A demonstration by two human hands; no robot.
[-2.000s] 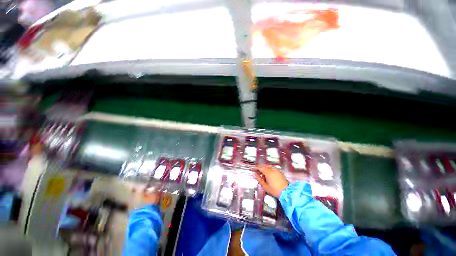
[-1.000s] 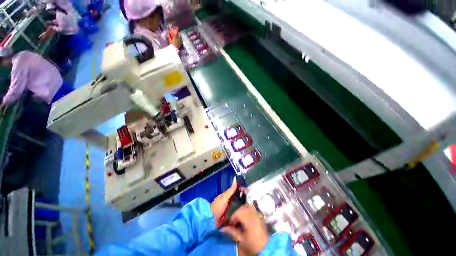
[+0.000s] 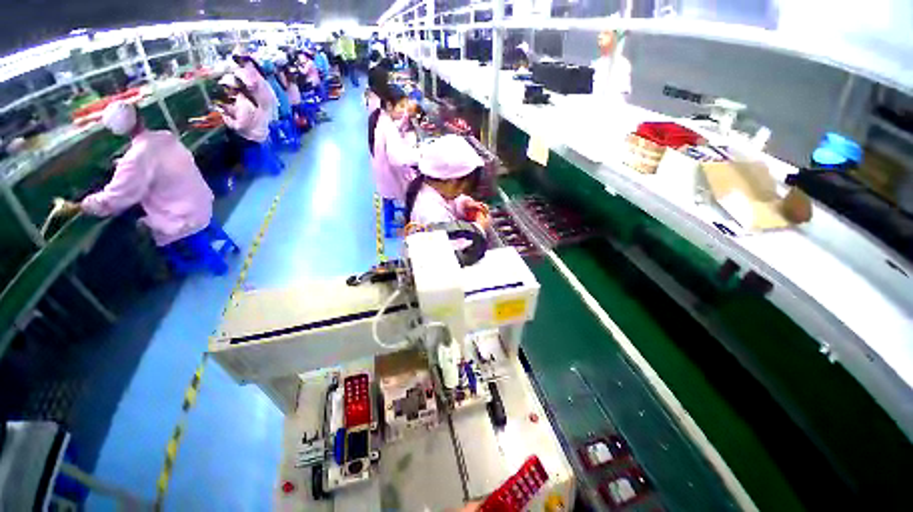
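A red flip phone (image 3: 519, 487) with its keypad half showing is at the bottom edge, tilted up to the right, over the machine's front. Only a small part of my left hand (image 3: 471, 507) shows at its lower end; the rest is cut off. My right hand is out of the picture. On the cream-white gantry machine (image 3: 330, 312), another open phone with a red keypad (image 3: 356, 400) sits in the left fixture. The machine head stands over the right fixture (image 3: 471, 380).
A clear tray (image 3: 576, 420) with red phones (image 3: 601, 452) lies on the green bench (image 3: 571, 340) right of the machine. A person in pink (image 3: 437, 200) sits beyond it. A white shelf (image 3: 801, 270) runs along the right. Blue floor with yellow-black lines (image 3: 190, 390) lies left.
The view has swung up and left, toward the machine and aisle. The phone, low between both hands before, now shows its red keypad in front of the machine. The right hand has left the picture.
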